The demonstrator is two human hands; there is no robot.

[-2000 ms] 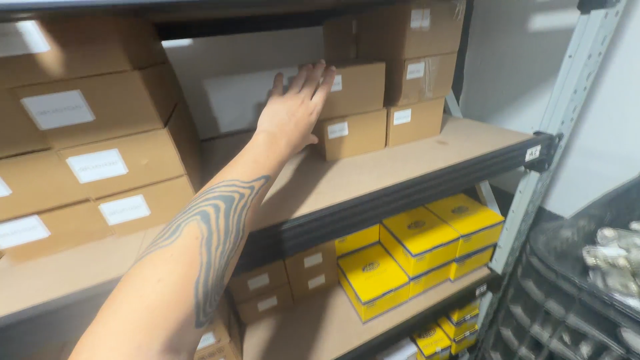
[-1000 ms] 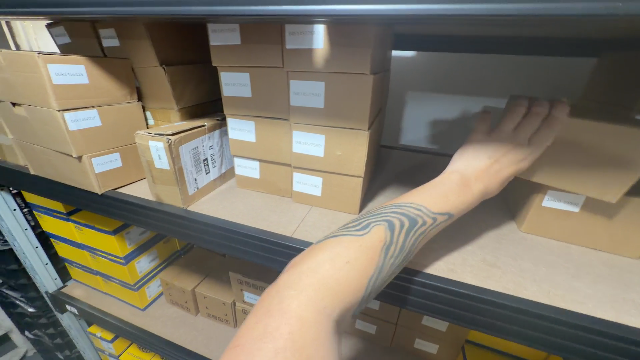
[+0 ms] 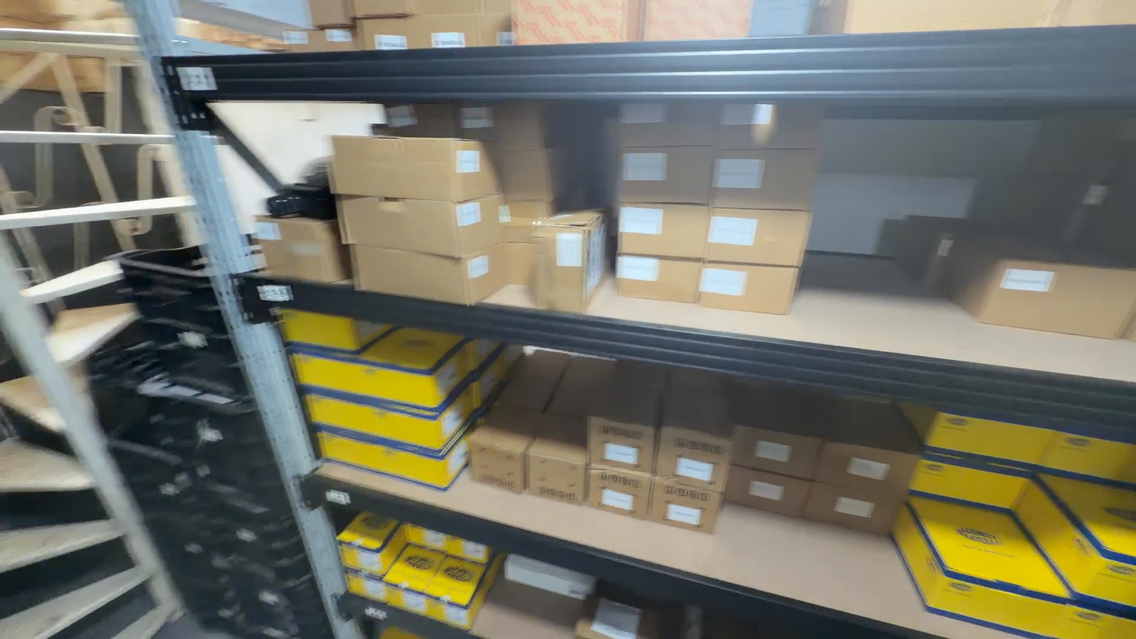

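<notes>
Neither of my hands shows in the head view now. Before me stands a metal shelving rack. On its middle shelf are three long cardboard boxes (image 3: 408,220) in a pile, a taped carton (image 3: 568,262) standing upright, and a block of labelled cardboard boxes (image 3: 714,226) in two columns. Farther right on that shelf sits another labelled cardboard box (image 3: 1047,293). The shelf below holds stacked yellow boxes (image 3: 382,413) at the left, small brown cartons (image 3: 621,461) in the centre and more yellow boxes (image 3: 985,550) at the right.
A galvanized upright post (image 3: 222,240) and black shelf beams (image 3: 639,71) frame the rack. Left of it stand black plastic crates (image 3: 191,399) and a metal spiral staircase (image 3: 80,479). Smaller yellow boxes (image 3: 417,568) lie on the lowest visible shelf. The picture is partly blurred.
The view has swung left and drawn back. An arm with a striped tattoo, its hand at the cardboard boxes on the right in the earlier frames, has gone out of view.
</notes>
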